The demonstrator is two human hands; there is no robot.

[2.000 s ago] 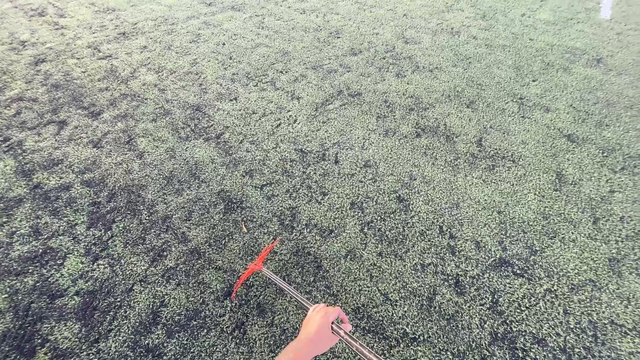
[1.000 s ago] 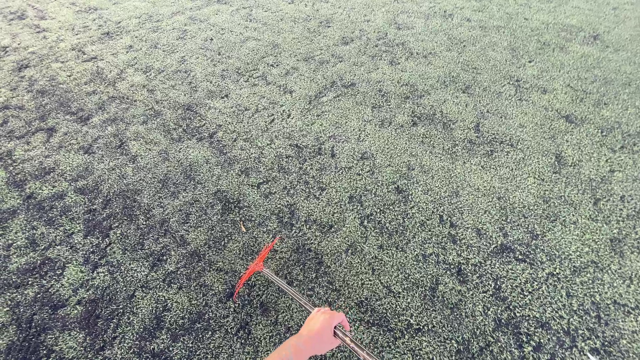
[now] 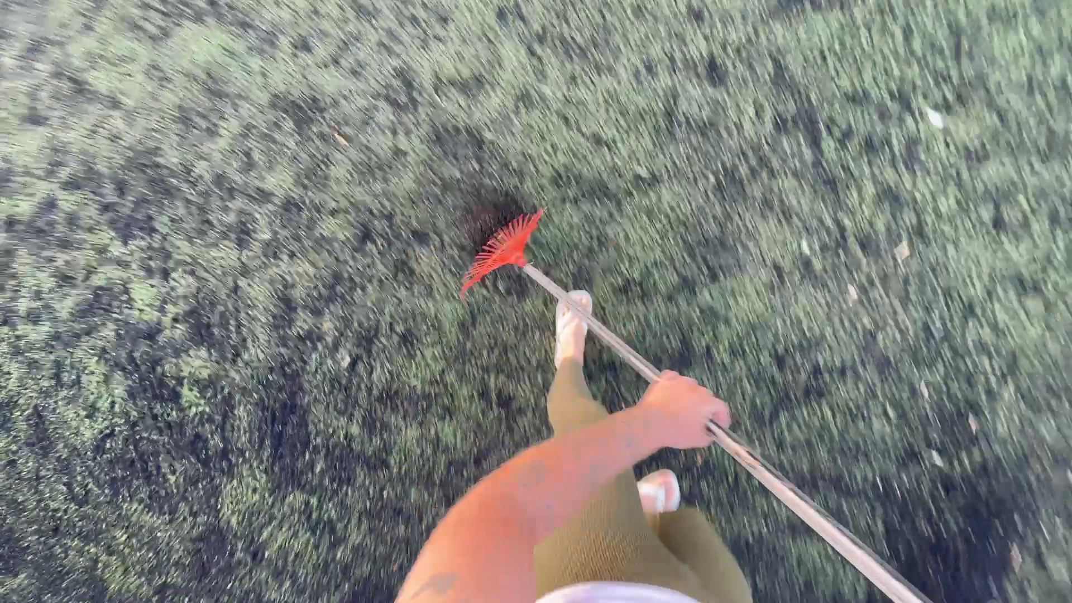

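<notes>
My left hand (image 3: 685,410) is closed around the wooden handle of a red leaf rake (image 3: 505,249). The arm reaches in from the bottom, left of my torso. From the lower right corner the handle slants up to the fan-shaped head, whose tines point up and left over the grass. A dark patch (image 3: 494,213) lies by the tines; I cannot tell whether it is shadow or debris. My right hand is out of view.
Low green grass (image 3: 251,335) spreads around me, blurred in places. One light shoe (image 3: 573,327) is ahead under the handle, the other (image 3: 659,492) farther back. A white scrap (image 3: 935,118) and several pale leaf-like bits (image 3: 902,251) lie on the right.
The view has tipped down sharply, and my legs and feet now show. My left hand has kept its hold on the rake handle.
</notes>
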